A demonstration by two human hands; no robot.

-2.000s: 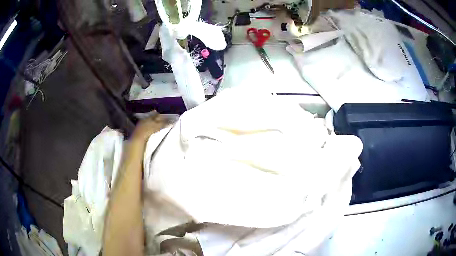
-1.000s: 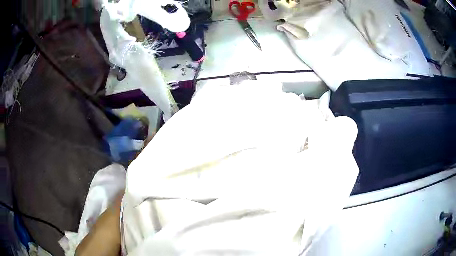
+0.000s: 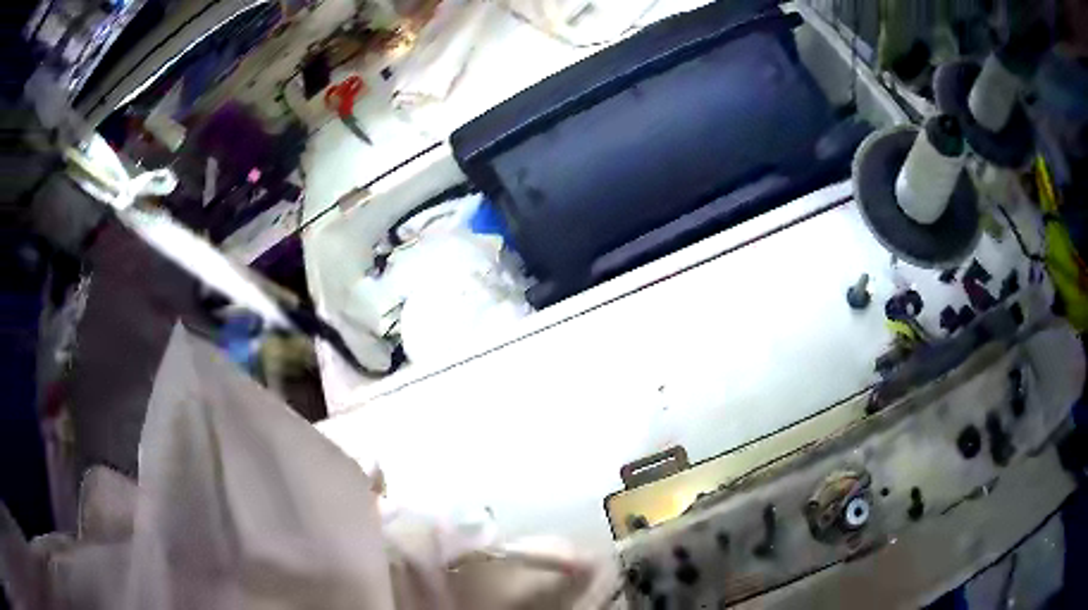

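Observation:
Pale pinkish-white cloth (image 3: 257,477) hangs in folds at the lower left, with more of it blurred along the bottom edge. No hand shows clearly; my left hand and my right hand are not visible, and the cloth may hide them. A stained pale machine body (image 3: 823,524) lies at the lower right, with a round metal part on it and a brass-coloured plate at its left end. A small heap of white cloth (image 3: 459,280) lies beside the dark box.
A long dark box (image 3: 644,143) sits on the white table (image 3: 716,346). Thread cones (image 3: 931,179) stand at the upper right. Red-handled scissors (image 3: 346,101) lie at the upper left. A white cloth strip (image 3: 197,256) runs diagonally at the left.
The view has swung right and tilted. The cloth that covered the middle now shows at the lower left. The left forearm is no longer visible; the machine body and cones have come into view.

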